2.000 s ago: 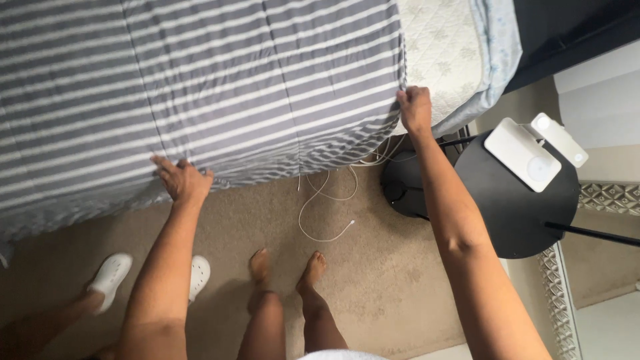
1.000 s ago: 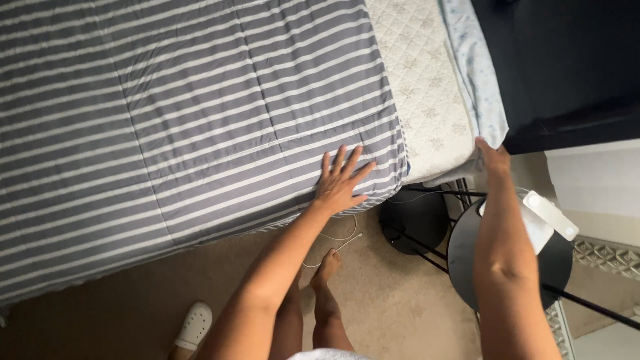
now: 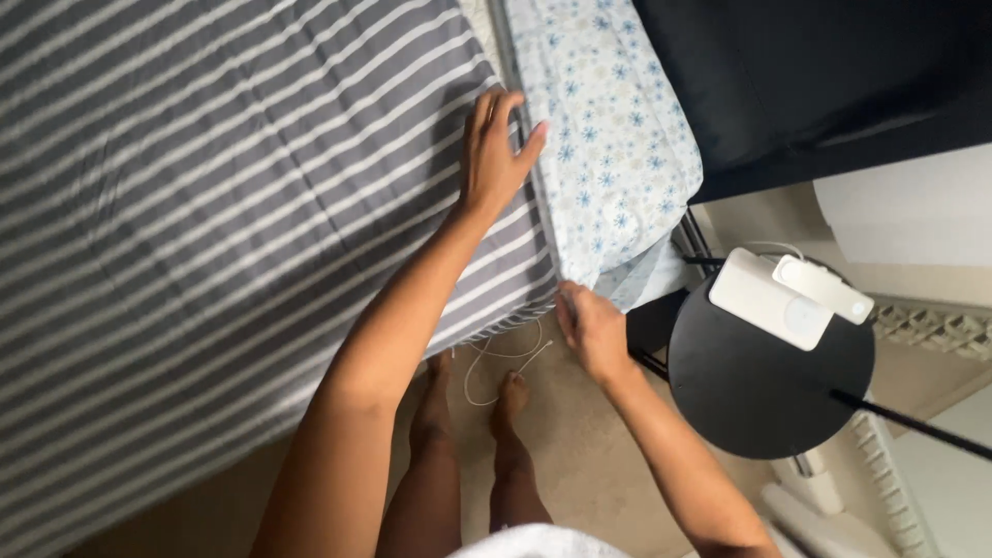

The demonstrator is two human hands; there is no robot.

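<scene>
A grey and white striped bedcover (image 3: 325, 186) lies over most of the bed. Beside its right edge a white fitted sheet with blue snowflakes (image 3: 612, 132) covers the mattress corner; a thin strip of bare mattress (image 3: 484, 31) shows at the top. My right hand (image 3: 593, 329) is closed on a fabric edge at the side of the bed, where the cover meets the sheet. My left hand (image 3: 500, 151), fingers spread, is at the cover's right edge, its thumb over the border with the sheet; whether it grips any cloth cannot be told.
A round black side table (image 3: 767, 387) stands right of the bed, with a white charging stand (image 3: 771, 298) on it. A dark headboard (image 3: 806, 85) rises at the upper right. A white cable (image 3: 473, 376) lies on the carpet (image 3: 589, 465) near my bare feet.
The snowflake sheet, bunched at the mattress end before, now covers the corner up to the striped cover. My right hand has drawn its edge leftward. My left hand has moved to the cover's edge.
</scene>
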